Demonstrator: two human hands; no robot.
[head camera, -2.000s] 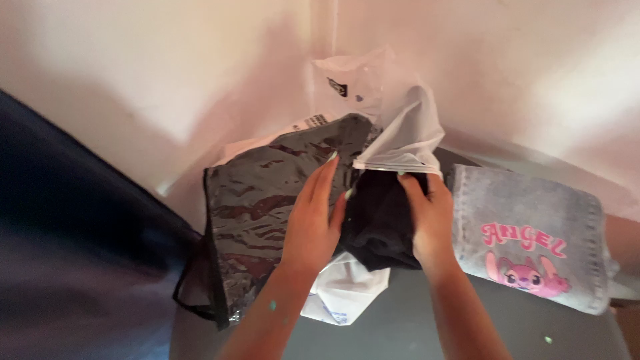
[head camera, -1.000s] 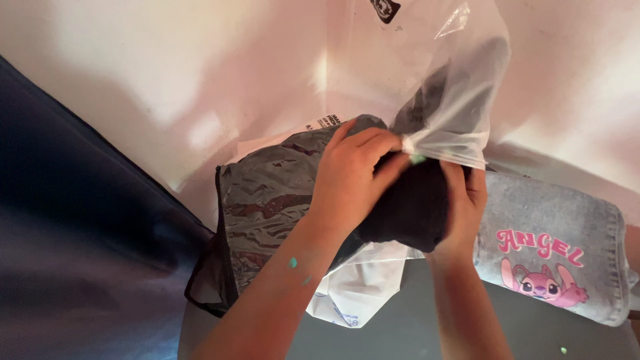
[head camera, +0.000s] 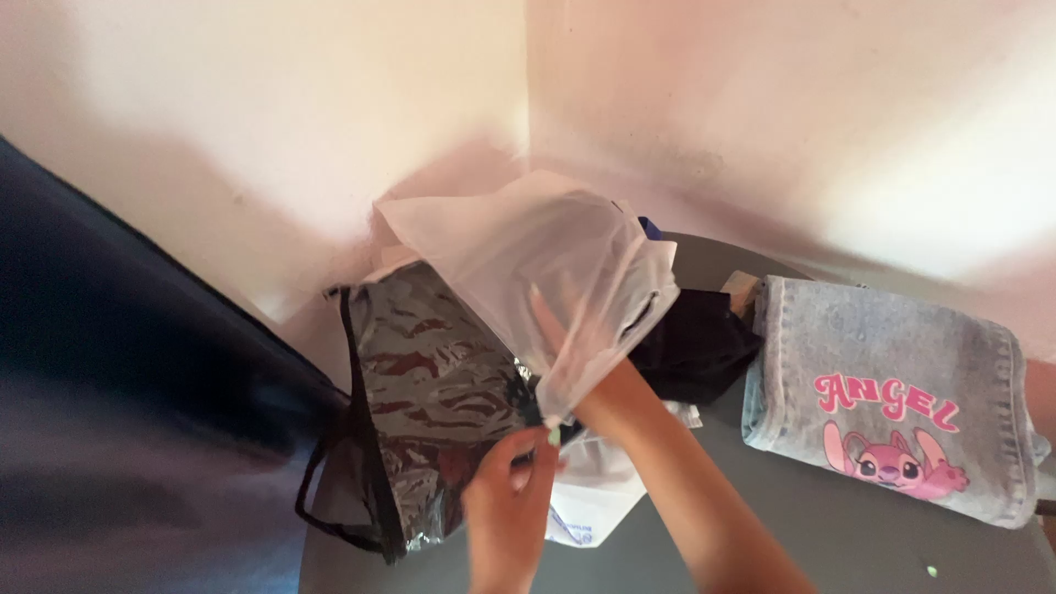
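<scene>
A frosted plastic bag (head camera: 503, 239) is spread above the table. My left hand (head camera: 516, 478) pinches the lower edge of its opening between thumb and fingers. My right hand (head camera: 569, 330) is inside the bag, seen blurred through the plastic, with its fingers apart. Folded black fabric (head camera: 693, 346) lies on the table just right of my right forearm. To the left of my hands sits a black-edged clear plastic case (head camera: 437, 355) with dark contents and a strap. Beneath my hands is a white plastic package (head camera: 598, 503) with blue print.
A folded light denim garment (head camera: 883, 388) with a pink cartoon figure and lettering lies at the right of the grey table (head camera: 825, 528). Pale walls (head camera: 528, 82) meet in a corner behind. Dark blue fabric (head camera: 148, 396) hangs at the left.
The black fabric, between my hands at the bag's opening before, now lies on the table to the right. My right hand has gone into the bag, which has come down over the case.
</scene>
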